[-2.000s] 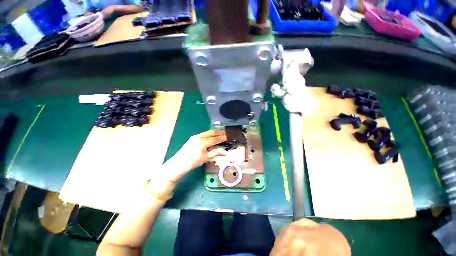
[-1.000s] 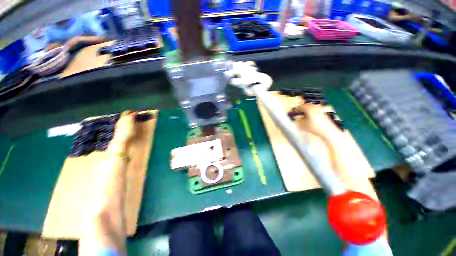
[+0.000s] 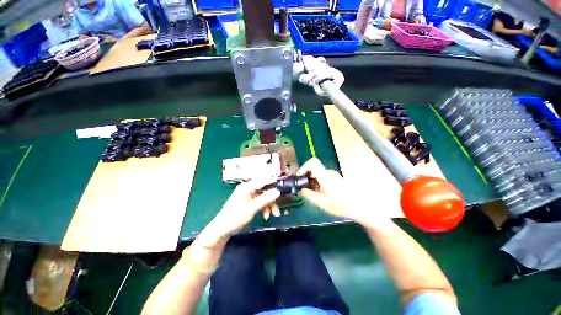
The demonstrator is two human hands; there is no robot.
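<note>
A black plastic part (image 3: 291, 184) is held between my two hands, just in front of the fixture. My left hand (image 3: 245, 206) grips its left end and my right hand (image 3: 327, 189) grips its right end. The pale metal fixture (image 3: 251, 168) sits under the ram of the hand press (image 3: 261, 83). The white ring at the fixture's front is hidden by my hands and the part. The press lever (image 3: 375, 138) slants to the right, with its red ball knob (image 3: 432, 203) raised above the right forearm.
Rows of black parts (image 3: 138, 140) lie on the left cardboard sheet (image 3: 132, 203). Loose black parts (image 3: 406, 144) lie on the right cardboard sheet (image 3: 357, 157). Clear plastic trays (image 3: 501, 144) are at far right. A dark conveyor (image 3: 154, 92) runs behind the press; people sit beyond it.
Both hands have come in from the left and right cardboard sheets to the middle and now hold a part together. One part has been added at the right end of the left back row.
</note>
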